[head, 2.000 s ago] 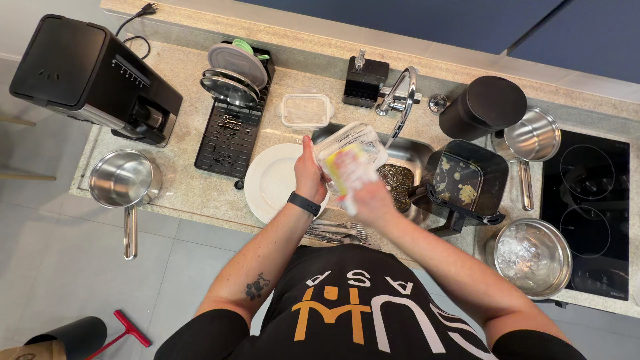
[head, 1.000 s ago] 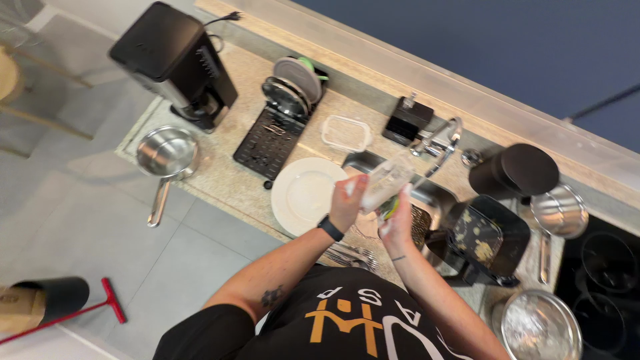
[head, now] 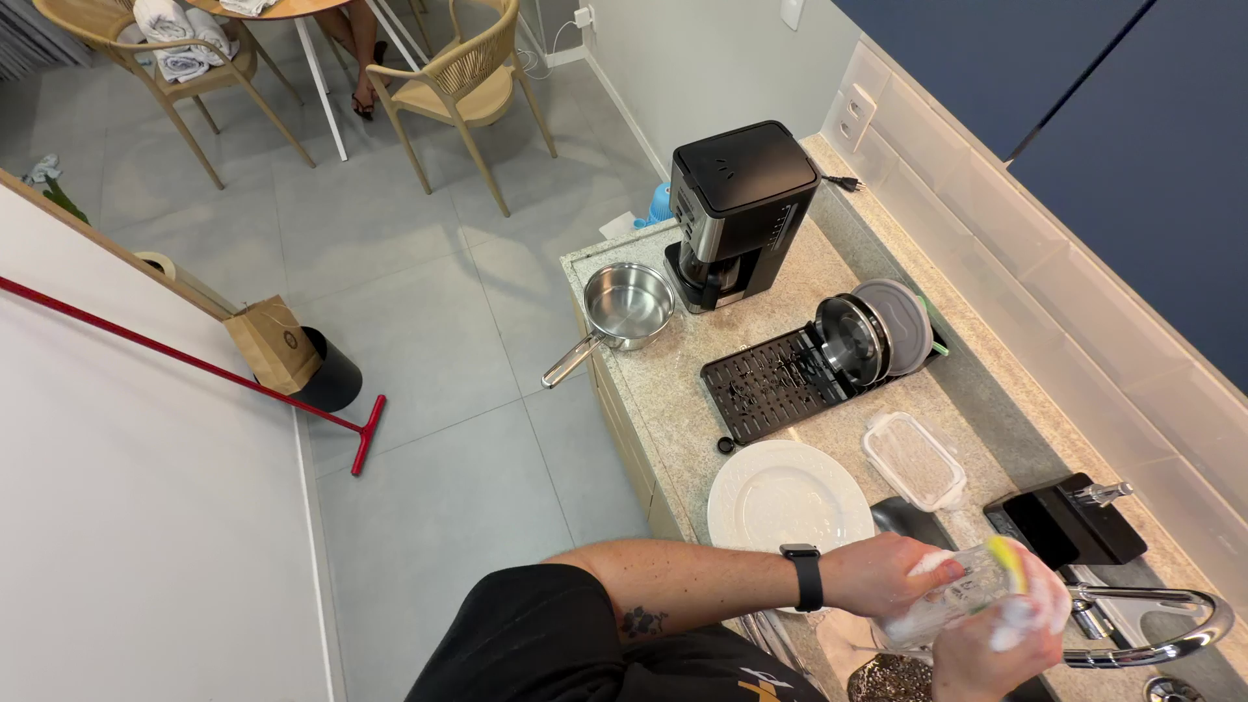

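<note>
My left hand, with a dark watch on its wrist, grips a soapy clear plastic container near the sink. Soap foam covers my right hand, which presses a sponge with a yellow side against the container's far end. Below the container, a dark speckled item shows in part. A white plate lies on the counter beside my left wrist, and a clear lid with a white rim lies beyond it. Cutlery is partly hidden by my left forearm.
The chrome faucet curves close to my right hand, near a black soap dispenser. A black drying rack holds lids. A steel saucepan and a coffee maker stand at the counter's far end. A person's legs show beside a table.
The view has swung strongly toward the counter's coffee-maker end and the floor. My hands still hold the container, and the sponge now shows at its far end.
</note>
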